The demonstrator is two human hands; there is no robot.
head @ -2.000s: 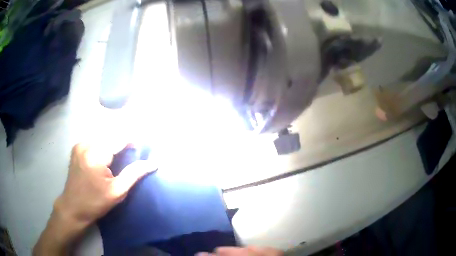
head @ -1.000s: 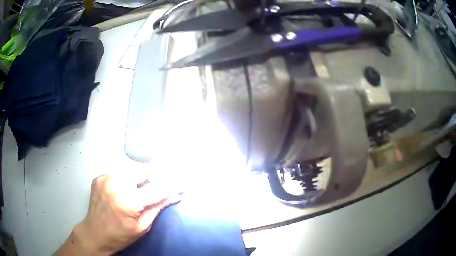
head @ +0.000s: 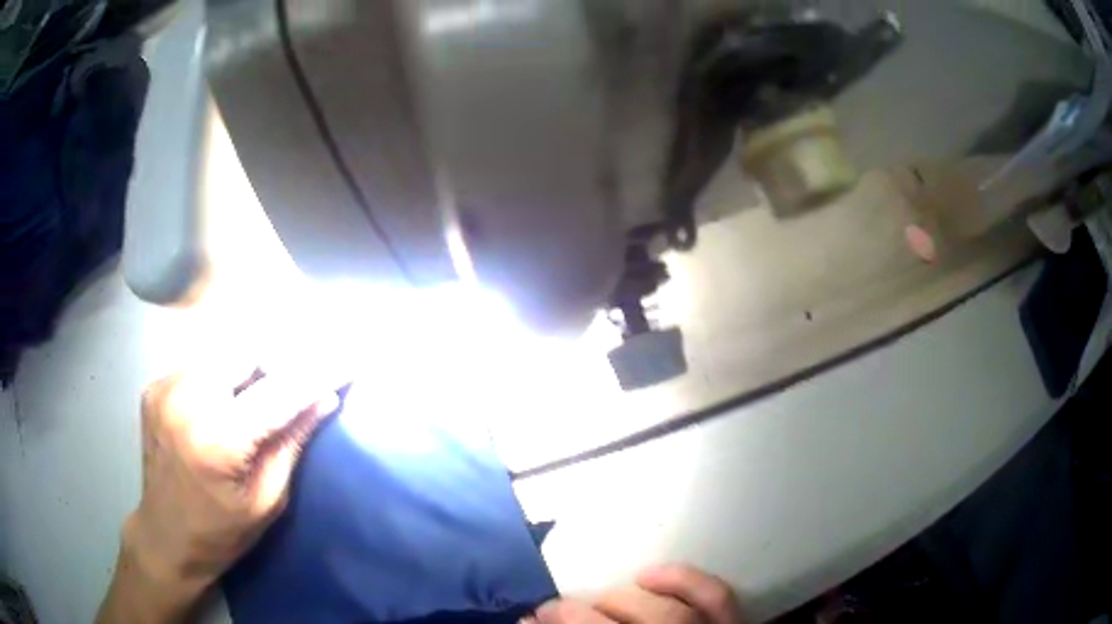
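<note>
A navy fabric piece [head: 390, 518] lies on the white table below the sewing machine head [head: 451, 146]. Its upper end is lost in white glare. My left hand [head: 220, 475] pinches the piece's upper left edge between thumb and fingers. My right hand [head: 646, 600] is cut off by the bottom edge, its fingers at the piece's lower right corner; how it holds the cloth cannot be told. The needle area is hidden by glare. A grey block [head: 649, 358] sits below the head, right of the glare.
A pile of navy fabric [head: 61, 183] lies at the far left. A pale grey rounded bar [head: 167, 183] hangs left of the head. A cream knob [head: 801, 161] is on the machine's right side. A flat dark rectangle [head: 1058, 319] lies at the right edge.
The view has shifted closer over the machine, and the scissors on the head have left the picture. My right hand's fingers have come back into view at the bottom. My left hand still pinches the cloth.
</note>
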